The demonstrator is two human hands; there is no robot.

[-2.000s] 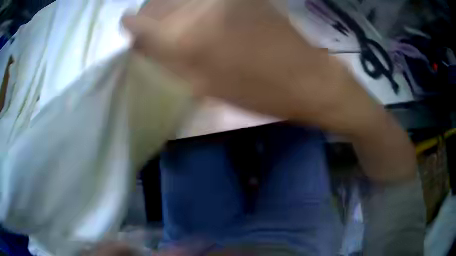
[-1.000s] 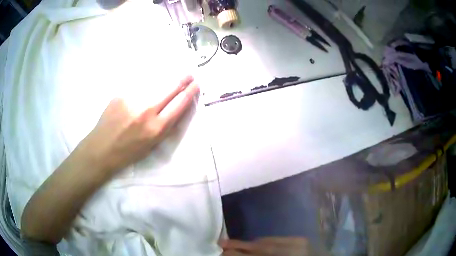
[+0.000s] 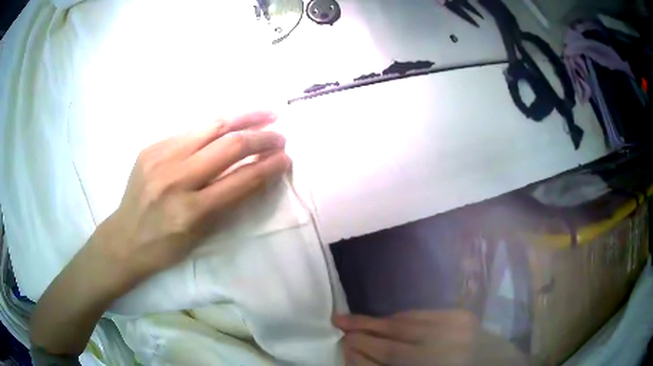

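A white garment piece (image 3: 250,275) covers the left of the white table and hangs over its front edge. My left hand (image 3: 208,175) lies on the cloth with its fingertips at the cloth's right edge, fingers slightly bent. Whether they pinch the edge is hard to tell in the glare. My right hand (image 3: 415,339), low in the view and cut off by the bottom edge, holds the cloth's right edge between thumb and fingers below the table edge. The round clear disc (image 3: 281,18) shows at the top. The needle area is mostly out of view.
A round metal disc (image 3: 323,10) lies beside the clear disc. Black shears (image 3: 537,78) and dark snips blades (image 3: 465,10) lie at the upper right, near purple-grey scraps (image 3: 588,53). A cardboard box (image 3: 591,286) with a yellow rim stands at the lower right.
The garment, earlier lifted at the left, now lies spread on the table. Since the last frame, the table items sit higher in view, my left fingers have bent, and my right hand shows more.
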